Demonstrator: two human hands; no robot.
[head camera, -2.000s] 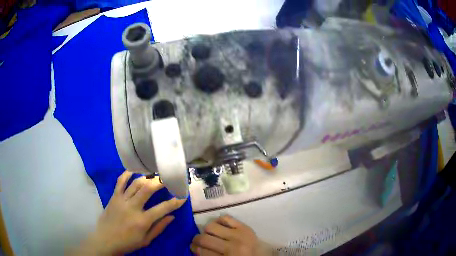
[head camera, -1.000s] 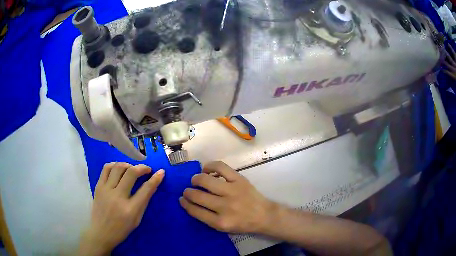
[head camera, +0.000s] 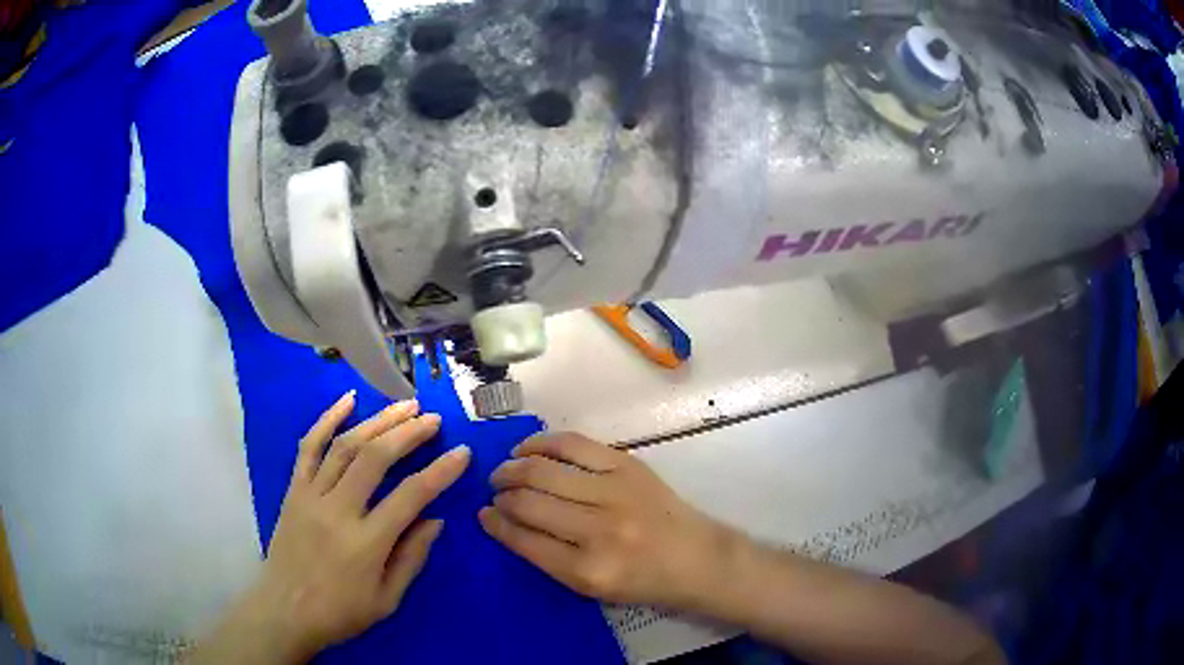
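Note:
Royal-blue fabric (head camera: 448, 611) lies on the table and runs under the head of the off-white HIKARI sewing machine (head camera: 727, 169). The presser foot area (head camera: 431, 357) is partly hidden by the white lever and the tension dial (head camera: 510, 333). My left hand (head camera: 357, 533) rests flat on the fabric, fingers spread, just in front of the needle area. My right hand (head camera: 591, 513) lies at the fabric's right edge, fingers curled over it; its fingertips and thumb are partly hidden, so a grip cannot be told.
Orange and blue thread snips (head camera: 653, 335) lie on the machine bed behind the dial. A teal-green packet (head camera: 1004, 418) is at the table's right. More blue fabric (head camera: 59, 169) lies at the far left. The white table (head camera: 130, 455) has a printed ruler along its front.
Since the first frame my right hand has moved up onto the fabric's right edge. Since the second, my left hand's fingers have spread. The camera view has shifted, so the machine sits differently in frame.

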